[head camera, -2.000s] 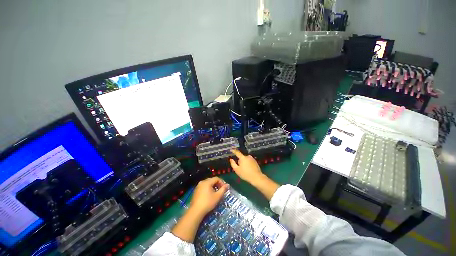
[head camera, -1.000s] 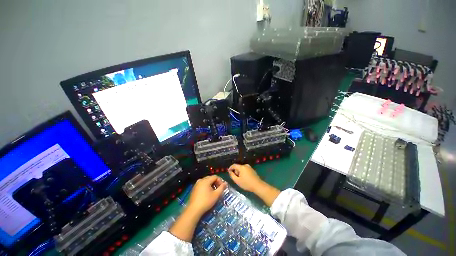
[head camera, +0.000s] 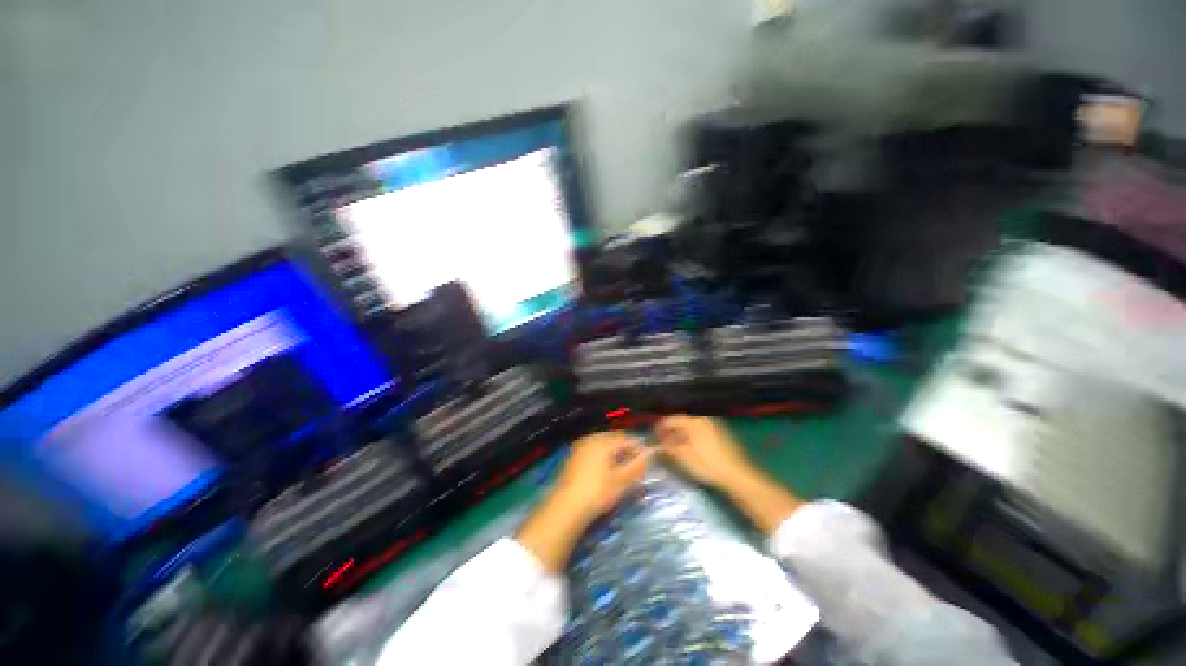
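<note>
The picture is blurred. My left hand (head camera: 605, 471) and my right hand (head camera: 698, 450) are close together above the far end of a clear blister tray (head camera: 650, 572) with blue-black watch modules. The fingers of both hands are curled. Something small and dark may be between the fingertips, but the blur hides what it is. Test fixtures with clear tops (head camera: 635, 364) stand in a row just beyond my hands, with red lights beneath them.
Two lit monitors (head camera: 455, 234) stand behind the fixtures. A dark computer tower (head camera: 897, 234) is at the back right. A white side table (head camera: 962, 390) at the right holds a pale tray (head camera: 1106, 455). The green bench mat (head camera: 793, 449) shows right of my hands.
The view has swung left and blurred. My right hand drew back from the fixture between the two earlier frames and is now nearer my left hand, over the tray's far end.
</note>
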